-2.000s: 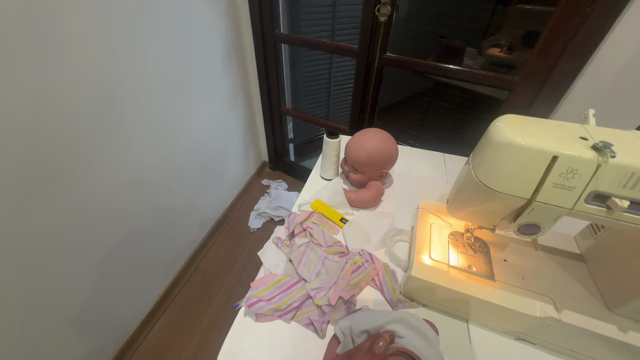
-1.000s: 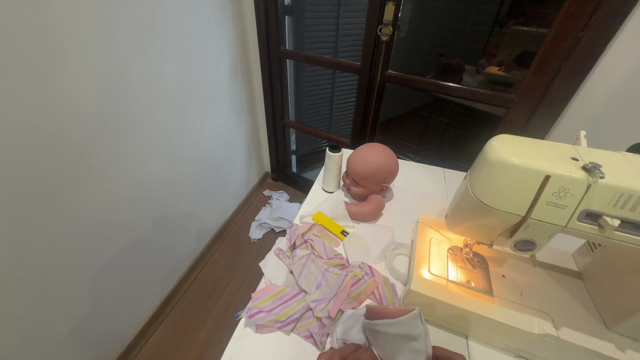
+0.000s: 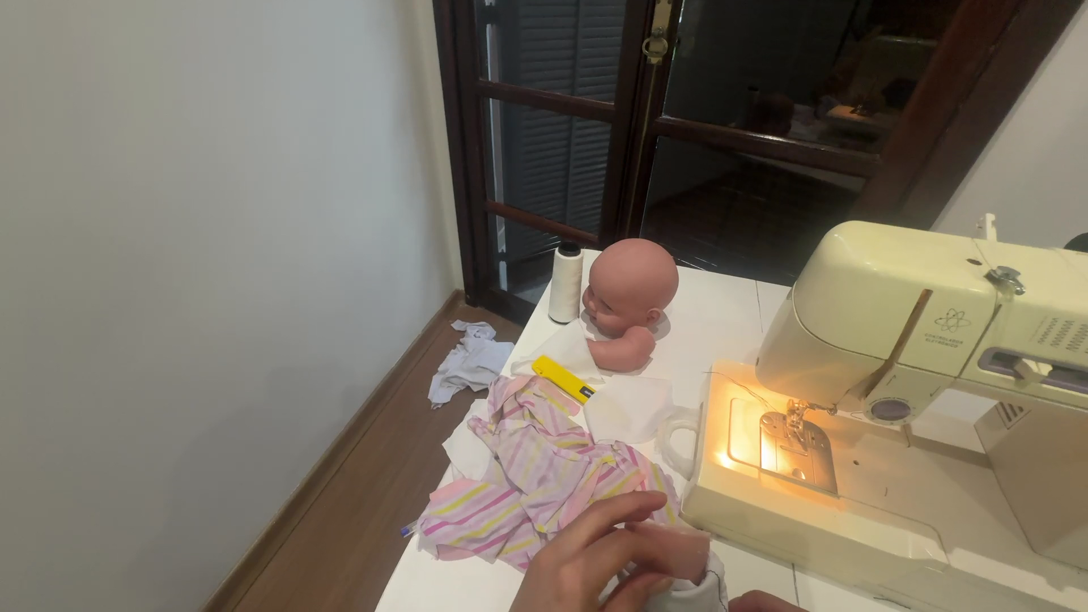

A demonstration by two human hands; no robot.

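At the bottom centre, my left hand [image 3: 582,561] has its fingers around a skin-coloured doll part [image 3: 676,548], which sticks out of white stitched fabric [image 3: 701,591]. Of my right hand [image 3: 765,603], just a sliver shows at the lower edge, right of that fabric; its grip is hidden. Striped pink, yellow and lilac cloth [image 3: 544,480] lies crumpled beyond my left hand. To the right stands a cream sewing machine [image 3: 884,314], its lamp lit over the needle plate [image 3: 799,455].
A doll's head [image 3: 633,285], a doll limb [image 3: 625,350], a white thread cone [image 3: 565,285] and a yellow box cutter [image 3: 561,378] lie or stand on the white table [image 3: 722,297]. Pale cloth [image 3: 472,361] is on the wooden floor, beside the wall. Dark glazed doors are behind.
My left hand has come up further into view over the striped cloth's near edge. The doll part now protrudes from the white fabric, where an opening showed a second ago.
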